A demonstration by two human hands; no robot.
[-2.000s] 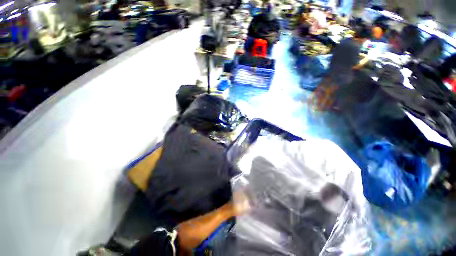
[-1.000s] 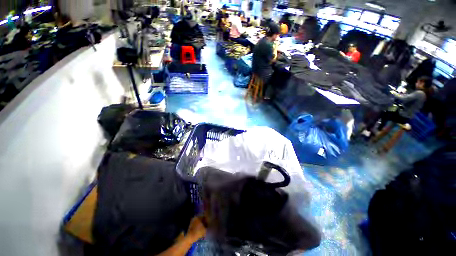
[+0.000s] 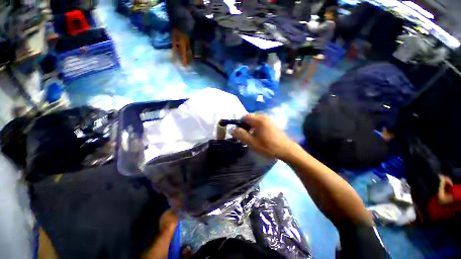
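Note:
A dark jacket hangs at the end of a tan pole, with shiny clear film showing at its edges. My right hand is closed around the black hanger hook at the pole end. My left hand is low, beside the jacket's lower left edge; it is blurred and its fingertips are hard to make out, so its grip cannot be told. Whitish translucent sheets lie over the dark blue basket behind the jacket.
A matt dark jacket pile lies at left over cardboard. Black plastic sacks stand behind it. Shiny bagged jackets lie low, right of centre. A large dark heap and a person's hand are at right. A blue sack is beyond.
The view has turned right and down. My right hand has come into view and holds the hanger hook, which stood free a second ago. Bagged jackets now show below.

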